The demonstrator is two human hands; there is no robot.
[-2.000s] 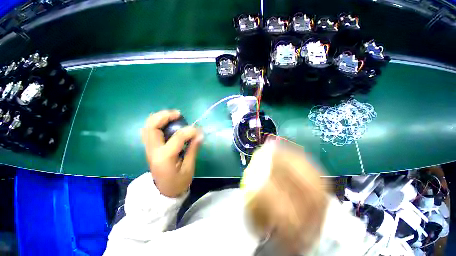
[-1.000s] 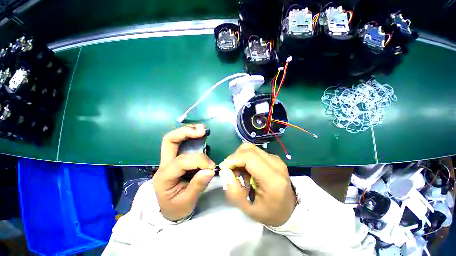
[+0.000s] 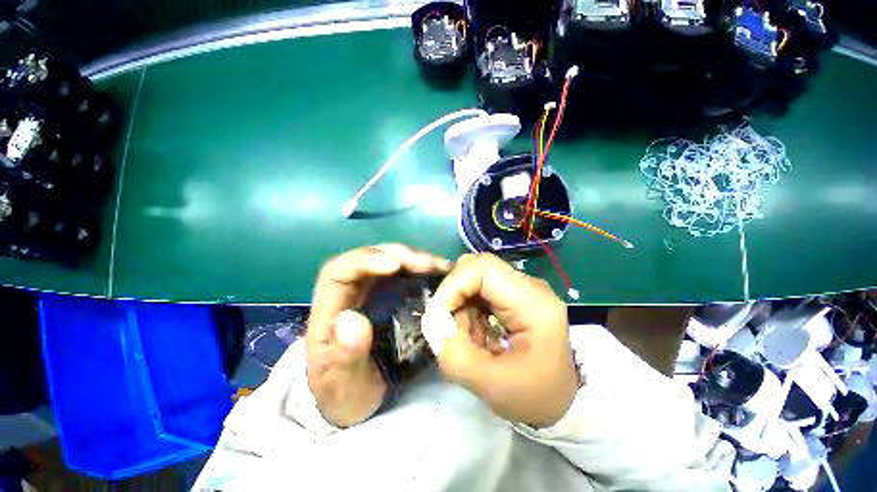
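Observation:
My left hand [image 3: 348, 336] is curled around a dark round camera module [image 3: 409, 327] with a silvery board side, held near the bench's front edge. My right hand [image 3: 505, 341] is at the module's right side, fingers curled; a small yellowish part of a hand tool [image 3: 498, 332] shows between them. What its fingertips touch is blurred. A black camera housing [image 3: 495, 213] lies on the bench beyond my hands, open side up, with red, yellow and orange leads. Its white bracket [image 3: 473, 144] is behind it, and the white tail cable [image 3: 396, 165] runs to the left.
Waiting modules [image 3: 508, 56] stand at the far right, with another dark group [image 3: 43, 159] at far left. A tangle of thin clear rings [image 3: 714, 180] lies right on the green bench [image 3: 240, 192]. A blue bin [image 3: 125, 384] is lower left, white and black shells [image 3: 784, 346] lower right.
The module has turned in my left hand and shows its board side. The right hand stays close against it. The view has shifted, so the bench things sit higher and mostly further right.

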